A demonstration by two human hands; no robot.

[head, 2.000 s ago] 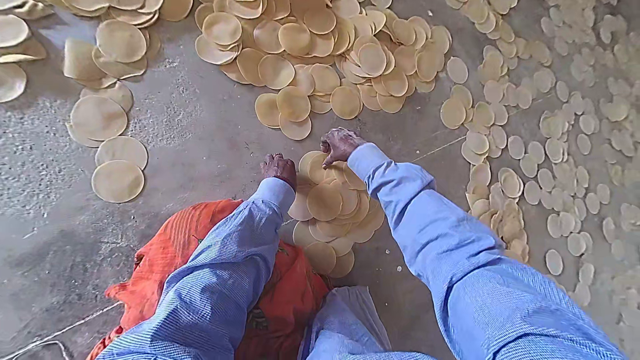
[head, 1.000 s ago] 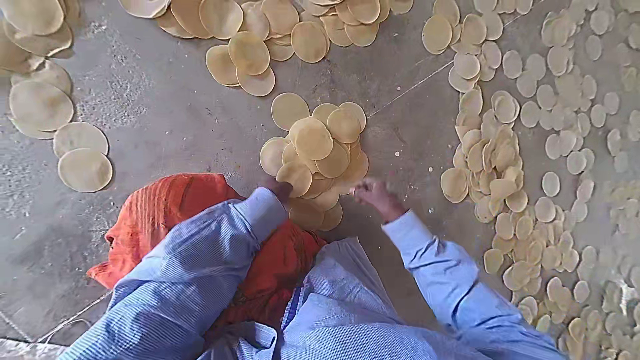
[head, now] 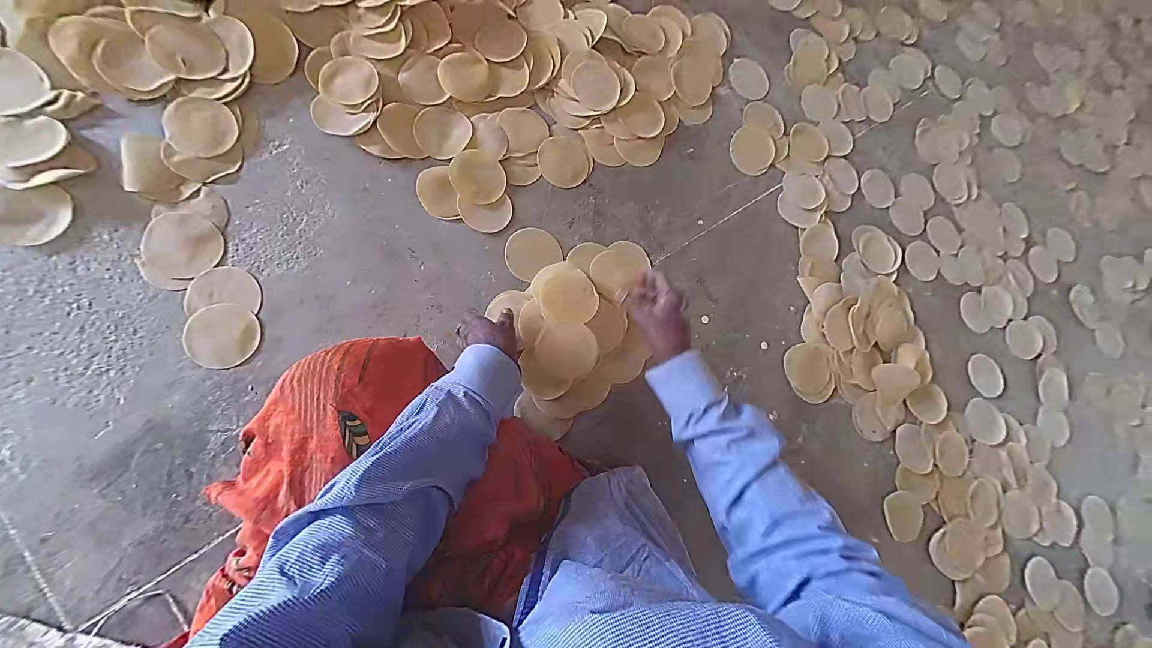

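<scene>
A loose heap of thin, round, pale yellow discs, like papads, lies on the grey floor between my hands. My left hand is at the heap's left edge, with its fingers against the discs. At the upper right edge my right hand is blurred, its fingertips by a disc; whether they grip it is unclear. An orange-red cloth lies beneath and beside my left sleeve.
More overlapping discs spread across the floor ahead. Others lie at the far left and in a long band on the right. A thin string runs over the floor at the lower left.
My right hand has moved from beside the heap's lower right to its upper right edge. My left hand has moved from the lower discs to the heap's left edge. The view has shifted.
</scene>
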